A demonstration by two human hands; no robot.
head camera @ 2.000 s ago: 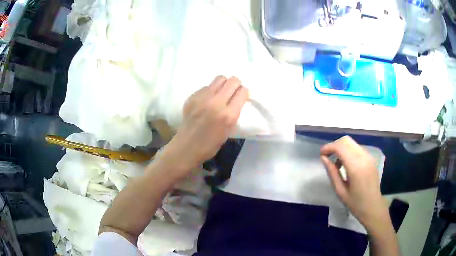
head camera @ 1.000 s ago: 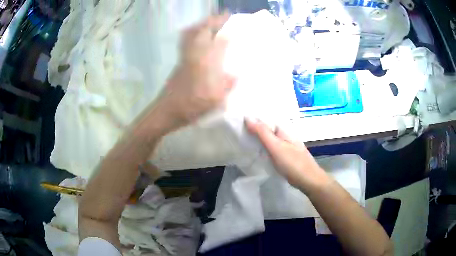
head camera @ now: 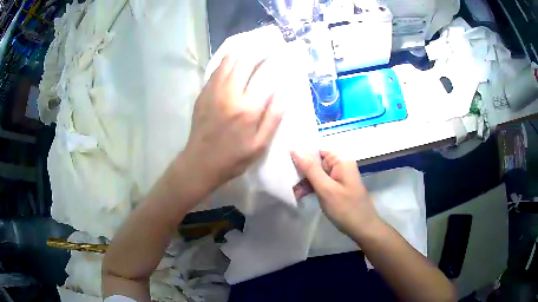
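A white fabric piece [head camera: 268, 171] lies on the machine table, its far end close to the lit needle area [head camera: 298, 26] and its near end hanging over the table edge. My left hand [head camera: 233, 121] lies on top of the fabric, fingers spread and pointing away from me. My right hand [head camera: 333, 183] pinches the fabric's right edge near the table's front edge. More white panels [head camera: 389, 206] lie on my dark blue lap. The far fabric edge is washed out by the lamp.
A large cream heap [head camera: 100, 147] covers the table's left side. A blue plate [head camera: 368, 100] and clear guard [head camera: 326, 76] are right of the fabric. White scraps [head camera: 466, 65] lie farther right. A black phone [head camera: 456, 245] lies on a pale board. A yellow-gold bar [head camera: 76, 243] is lower left.
My right hand has moved from the lap panels up to the fabric edge. The fabric now extends toward the needle under my left hand. The camera view has shifted, with the machine appearing farther left.
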